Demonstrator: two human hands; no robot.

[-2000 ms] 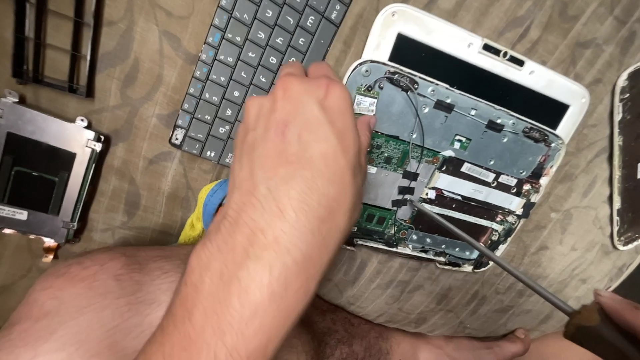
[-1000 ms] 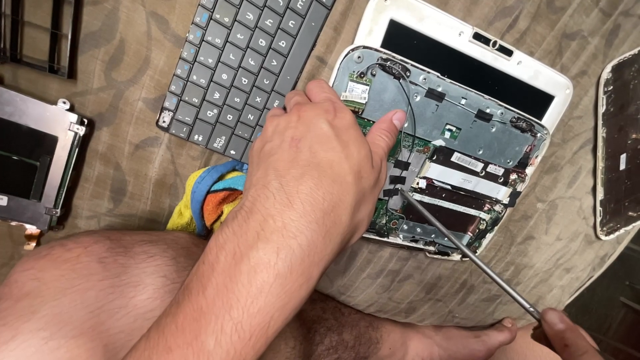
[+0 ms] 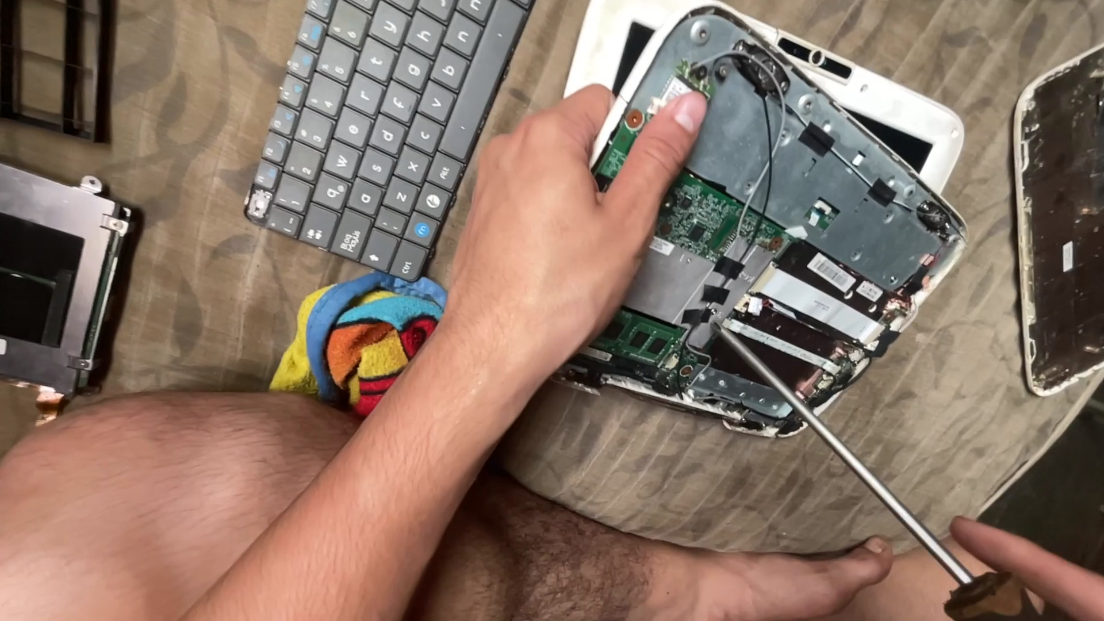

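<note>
My left hand [image 3: 561, 207] grips the left edge of an opened laptop base [image 3: 742, 112], thumb on top near a small card and the green circuit board [image 3: 699, 211]. A long screwdriver [image 3: 849, 457] slants up from the lower right, its tip on the metal plate beside the black tape pieces. My right hand [image 3: 1026, 569] is partly cut off by the frame's corner, at the screwdriver's handle; its index finger reaches along above it. Beneath the base lies a white screen bezel [image 3: 936, 129]. Thin black and grey cables cross the base.
A loose grey keyboard [image 3: 371, 129] lies left of the base, above a colourful cloth [image 3: 371, 336]. A metal-framed part [image 3: 52, 276] and a black plastic frame [image 3: 56, 69] are at far left. Another cover [image 3: 1065, 224] is at far right. Patterned fabric lies beneath; my legs are below.
The laptop base has turned and shifted over the white bezel, covering more of its screen opening. My left thumb now lies on the base's upper left part.
</note>
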